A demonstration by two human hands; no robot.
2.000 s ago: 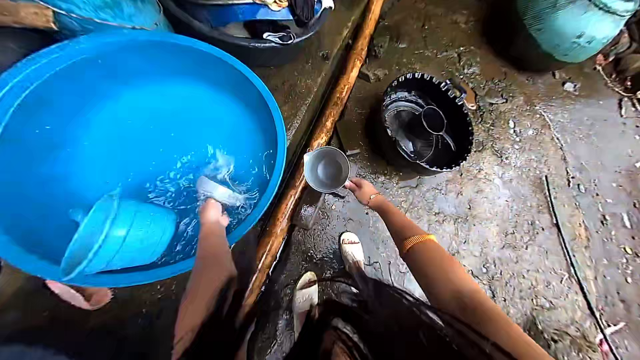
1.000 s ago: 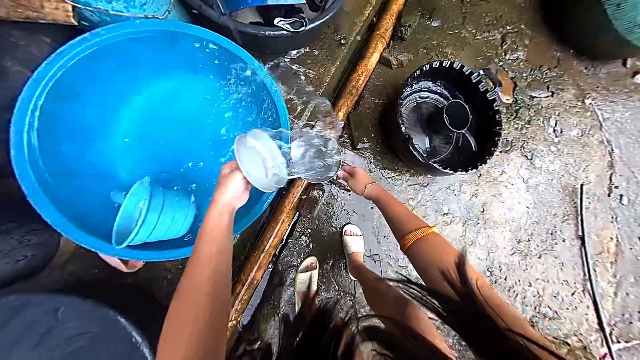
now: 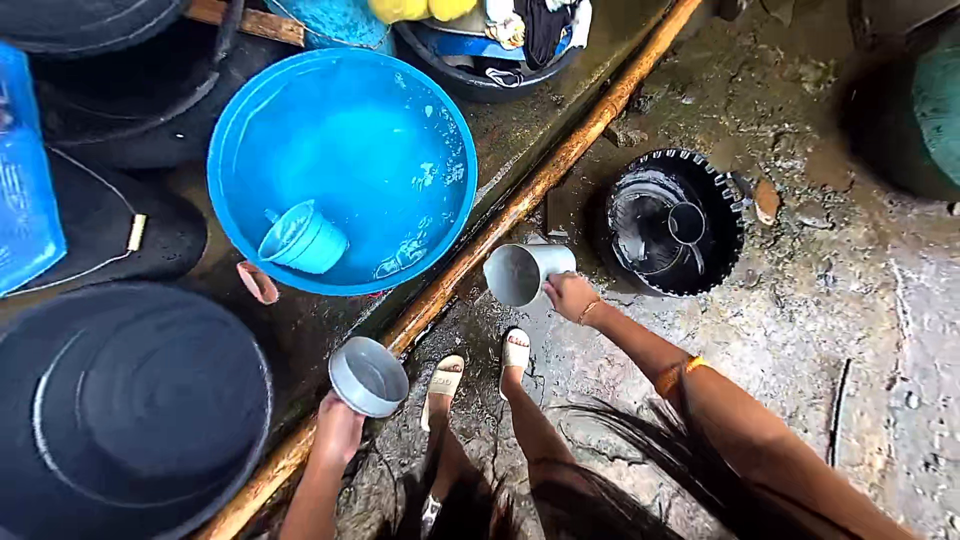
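My left hand (image 3: 341, 427) holds a shallow grey-white bowl (image 3: 368, 376) over the wooden pole, below the blue tub. Fingers of my right hand (image 3: 571, 295) are closed on the handle of a grey metal pitcher (image 3: 521, 274), which is tilted with its mouth toward the left. A large round blue tub (image 3: 471, 172) holds water, and a light-blue plastic dipper (image 3: 306, 241) leans inside its lower left wall. Right of the pitcher, a black tub with a notched rim (image 3: 660, 281) stands on the wet ground, with a small round-ended item inside.
A wooden pole (image 3: 577, 146) runs diagonally between the blue tub and my feet. Large black containers (image 3: 150, 405) stand at the left. A dark basin with clothes (image 3: 480, 86) is at the top, a green container (image 3: 937, 112) at the far right. Wet, rough concrete lies around my sandals.
The bowl in my left hand was in the tub's water, then at the pitcher's mouth with water splashing; now it is lower left, apart from the pitcher. The pitcher has tipped sideways in my right hand.
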